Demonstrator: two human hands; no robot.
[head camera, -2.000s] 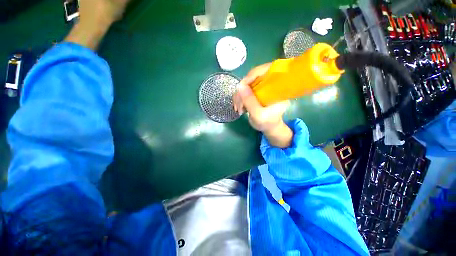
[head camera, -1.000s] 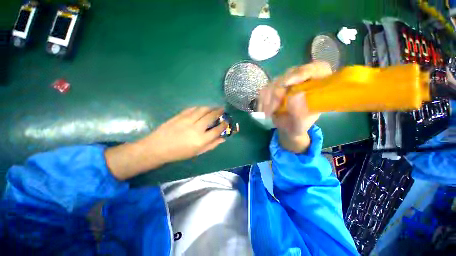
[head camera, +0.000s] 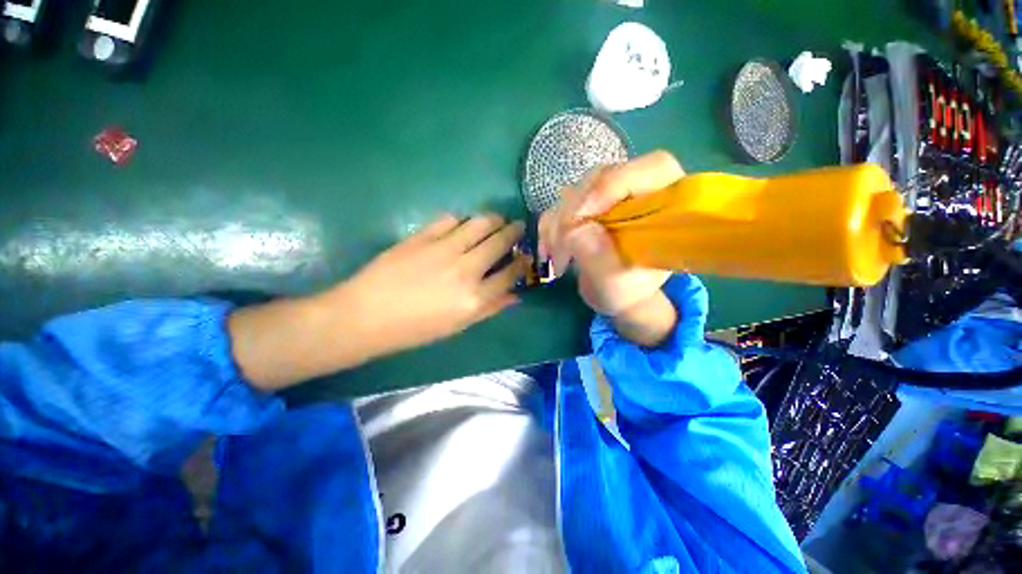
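Observation:
My right hand (head camera: 614, 230) grips the thick yellow-orange soldering iron (head camera: 751, 224) like a pen, its back end pointing right. My left hand (head camera: 431, 280) lies palm down on the green mat, its fingertips on a small dark display unit (head camera: 542, 271). The unit is mostly hidden under the fingers; a small pale and orange end shows. The fingers of both hands nearly meet there. The iron's tip is hidden by my right hand. The grey speckled disc (head camera: 574, 159) lies just behind my right fingers.
A white round dish (head camera: 630, 70), a second speckled disc (head camera: 762, 110) and a crumpled white lump (head camera: 809, 72) lie behind. Two display units (head camera: 115, 25) are cut off at top left, with a red scrap (head camera: 114, 145) below. Black trays (head camera: 835, 432) stand at right.
My left hand has come from the far left to the front middle and holds down a display unit. My right hand with the iron has come beside it. The camera view has shifted.

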